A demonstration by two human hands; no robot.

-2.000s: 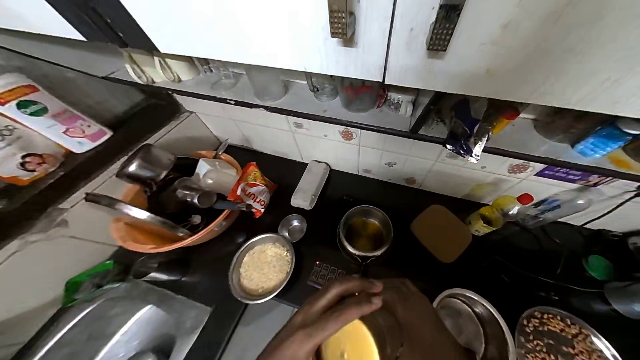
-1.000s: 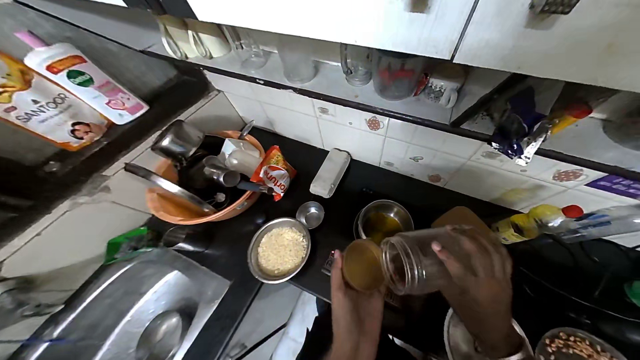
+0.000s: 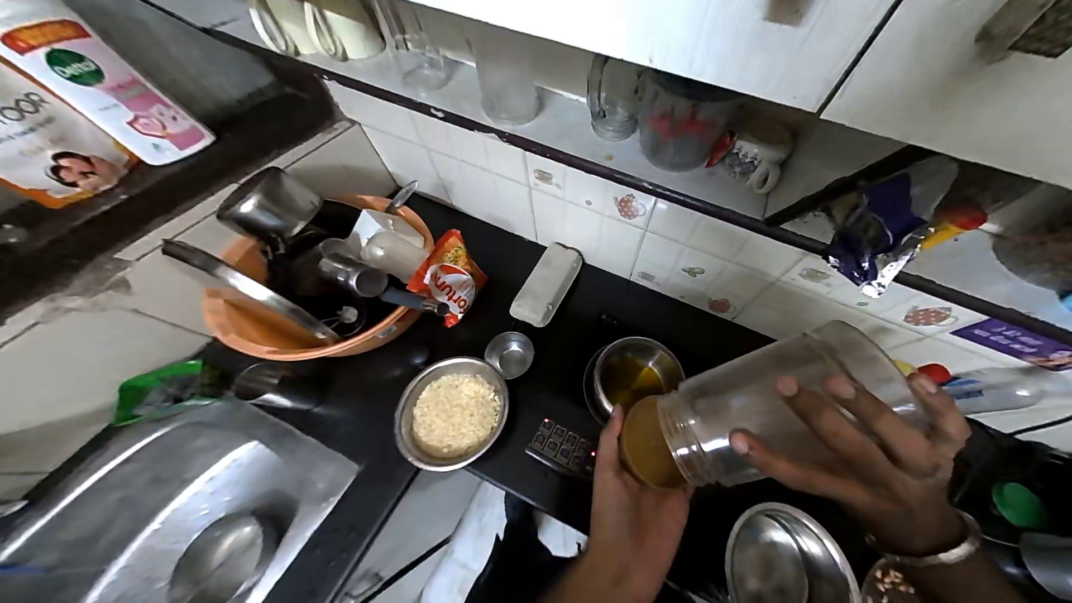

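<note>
My right hand (image 3: 871, 452) grips a clear plastic jar (image 3: 787, 402), tilted on its side with its mouth to the left. My left hand (image 3: 636, 511) holds a round brownish-yellow lid (image 3: 649, 442) against or right by the jar's mouth; whether the two are joined I cannot tell. Just behind the lid, a steel pot (image 3: 639, 377) with yellow oil-like liquid stands on an induction cooktop (image 3: 563, 444) with lit red lights. Left of the cooktop lies a steel bowl (image 3: 452, 413) of pale flakes or grains, beside a small empty steel cup (image 3: 509, 355).
An orange basin (image 3: 368, 335) of steel vessels stands at the left, beside an orange packet (image 3: 450, 280). A whitish oblong case (image 3: 546, 285) lies near the tiled wall. The steel sink (image 3: 276, 461) is at lower left, steel dishes (image 3: 787, 557) at lower right. A shelf with glassware (image 3: 511, 84) runs above.
Two seconds ago my hands were together over a yellow lid at the bottom edge. Now the jar lies sideways in my right hand, with the lid in my left. The view has shifted.
</note>
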